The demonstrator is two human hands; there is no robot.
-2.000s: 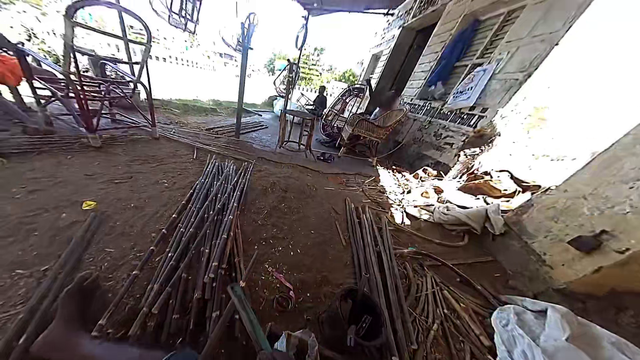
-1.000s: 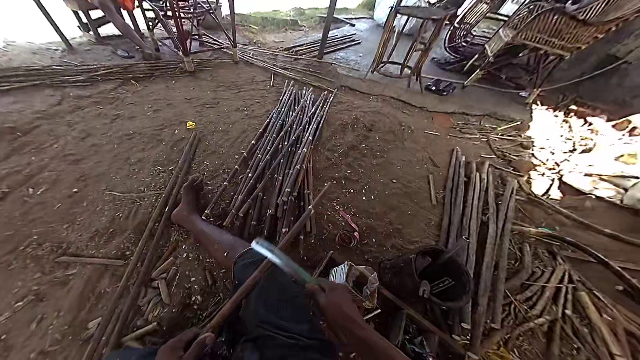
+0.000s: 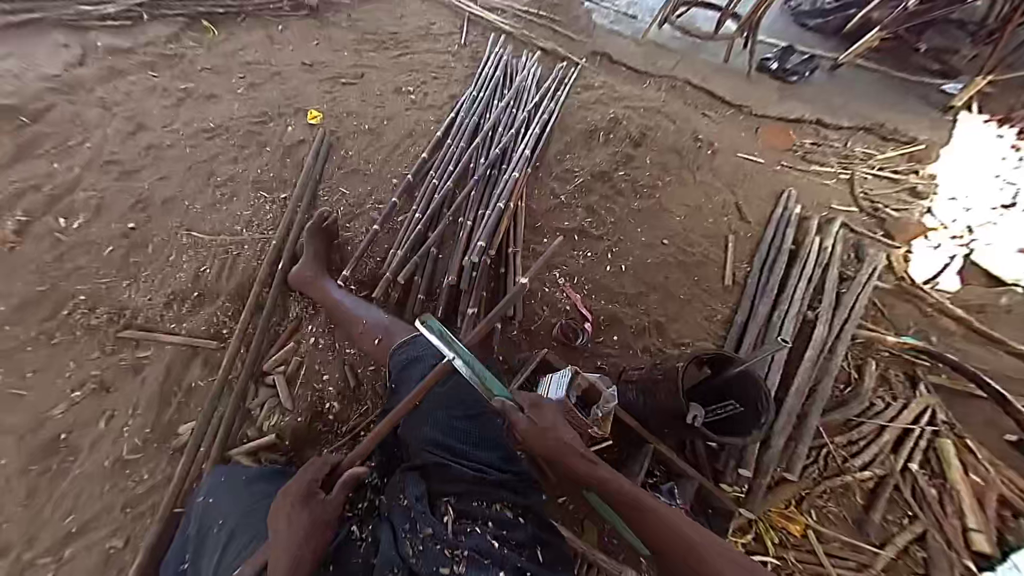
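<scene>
My left hand (image 3: 308, 500) is closed around a brown cane pole (image 3: 412, 400), which slants up and away across my lap. My right hand (image 3: 548, 436) grips a long flat green tool (image 3: 464, 358), probably a blade, whose pale upper part lies across the pole. The tool's other end shows below my right forearm. Pale chips are scattered over the dark cloth (image 3: 472, 512) on my lap. Beyond my bare foot lies a bundle of jointed canes (image 3: 488, 168).
Long poles (image 3: 248, 352) lie left of my leg. At right are an opened box (image 3: 592, 400), a dark bucket (image 3: 728, 400), thick sticks (image 3: 800, 312) and a heap of bent cane pieces (image 3: 888, 440). A red strip (image 3: 578, 308) lies on the soil near a yellow scrap (image 3: 314, 117).
The view has tilted down to my lap and the ground. Since one second ago, my left hand has come further into view on the pole. The green tool still crosses the pole.
</scene>
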